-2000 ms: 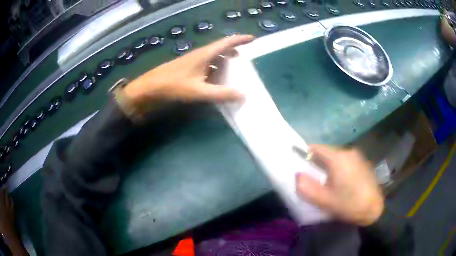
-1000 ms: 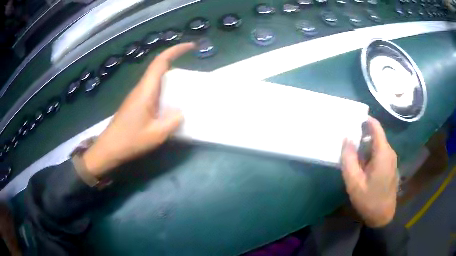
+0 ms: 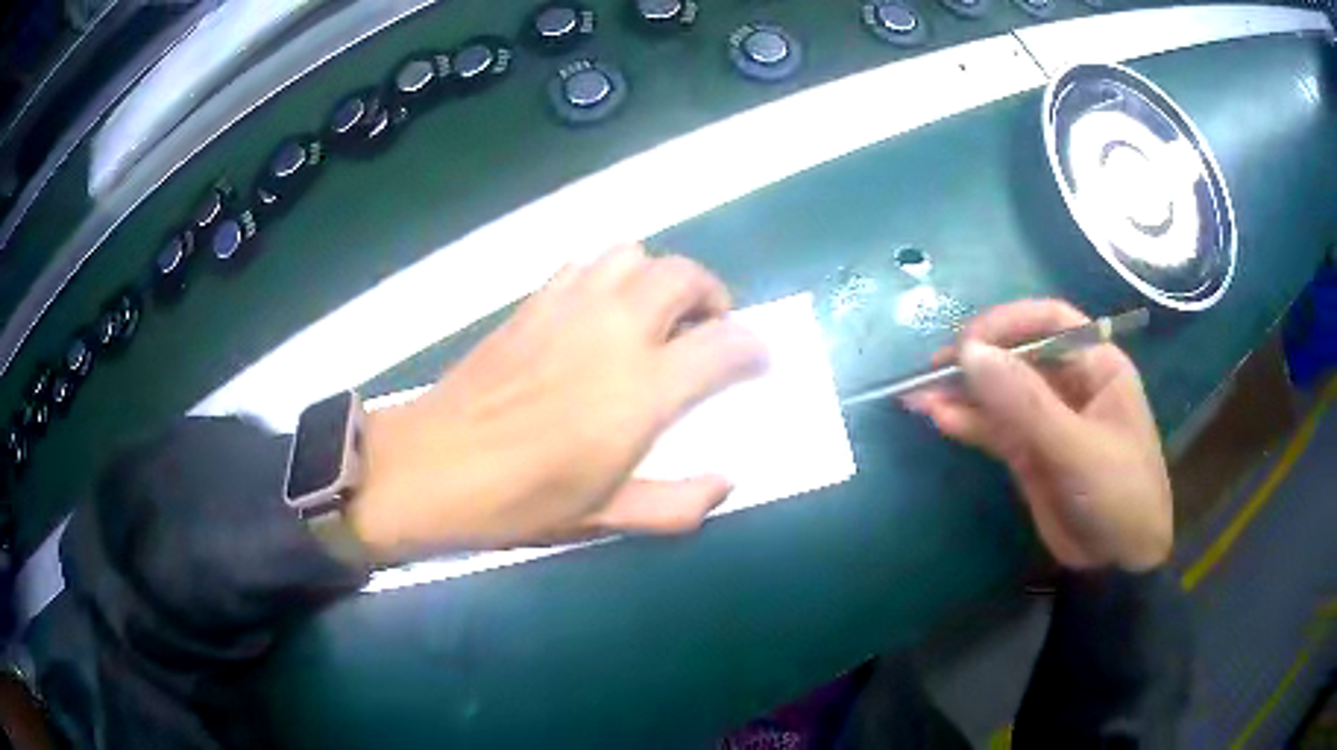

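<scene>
A white wipe point(image 3: 785, 425) lies flat on the green tabletop point(image 3: 616, 645). My left hand point(image 3: 565, 403), with a watch on the wrist, rests palm down on the wipe and covers much of it. Its fingers are partly bent; whether anything is under them is hidden. My right hand point(image 3: 1048, 418) holds a thin pointed hand tool point(image 3: 1048, 346) between thumb and fingers, right of the wipe. The tool's tip points left and is close to the wipe's right edge.
A shallow metal dish point(image 3: 1141, 183) stands at the upper right. Small whitish spots point(image 3: 916, 301) lie between wipe and dish. A pale edge rail point(image 3: 821, 132) separates the tabletop from the conveyor belt point(image 3: 440, 176), which carries many round black parts point(image 3: 587, 88). Yellow floor lines show at right.
The wipe, earlier held up between both hands, now lies flat under my left hand. My right hand has let go of it, and the pointed tool now shows clearly in its fingers.
</scene>
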